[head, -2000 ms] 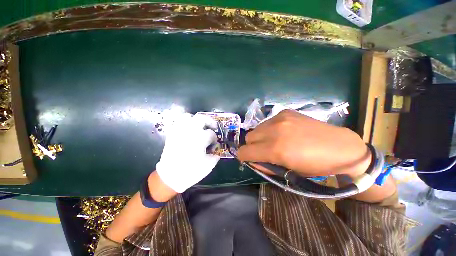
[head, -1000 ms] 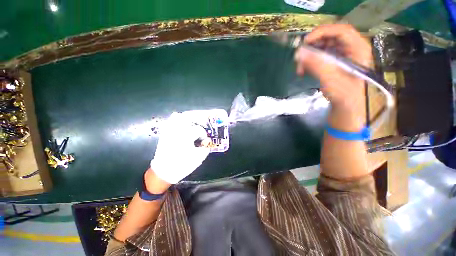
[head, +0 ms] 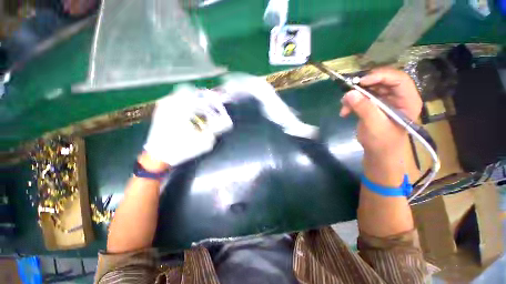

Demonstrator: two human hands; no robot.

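Note:
My left hand [head: 180, 127], in a white glove, holds a white socket housing [head: 213, 113] raised above the dark-green mat, near the rail. The housing is blurred and partly covered by my fingers. A bagged white cord [head: 272, 105] trails from it to the right. My bare right hand [head: 383, 100] holds a soldering iron [head: 341, 79] like a pen, its tip pointing up and left over the rail. A pale tube runs from the iron along the hand.
Another white housing [head: 290, 44] lies on the green belt. A clear fume hood [head: 147, 50] hangs above the belt at the left. A cardboard tray [head: 83, 194] of brass pieces stands left, loose pieces [head: 101, 213] beside it. A black machine [head: 478, 111] stands right.
My left hand has lifted the housing off the mat and moved it forward and left, with the bagged cord following. My right hand still holds the iron. The view has shifted towards the belt.

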